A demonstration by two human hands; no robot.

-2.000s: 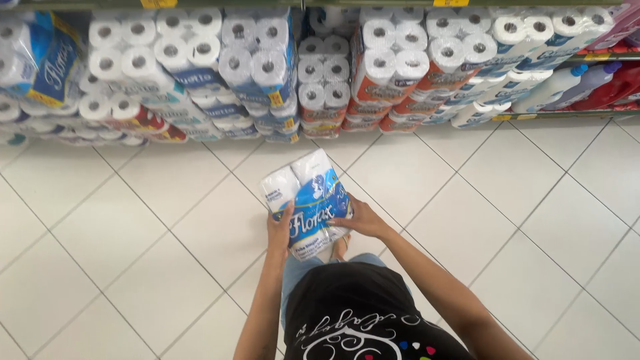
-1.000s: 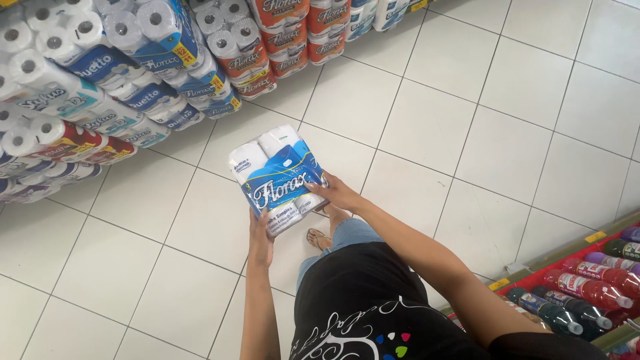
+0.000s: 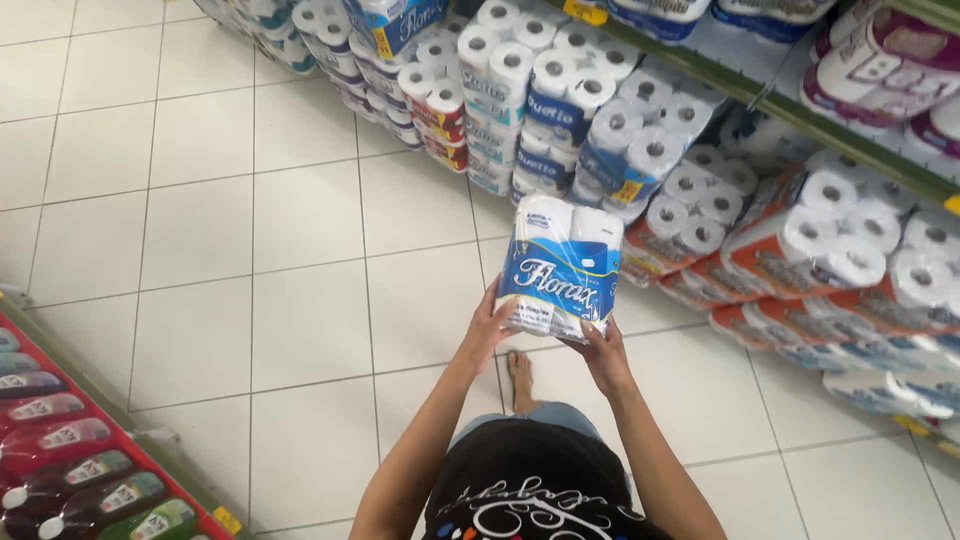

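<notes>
A plastic-wrapped pack of Florax toilet paper rolls [image 3: 559, 266], white with a blue band, is held in front of my body, over the tiled floor. My left hand [image 3: 491, 326] grips its lower left edge, the thumb lying on the front of the wrapper. At the lower right corner my right hand [image 3: 601, 352] holds it, thumb on the front and fingers behind, partly hidden. The pack's upper right part overlaps the stacked packs beyond it in the view.
Stacked toilet paper packs [image 3: 562, 112] line the low level at the top and right, below a green-edged shelf [image 3: 690, 67]. Bottles of coloured liquid [image 3: 82, 435] lie behind a red shelf edge at lower left. My sandaled foot [image 3: 520, 375] is on the tiled floor [image 3: 307, 322].
The view has swung strongly, and the bottle shelf now shows at lower left instead of lower right. Both hands have kept hold of the pack throughout.
</notes>
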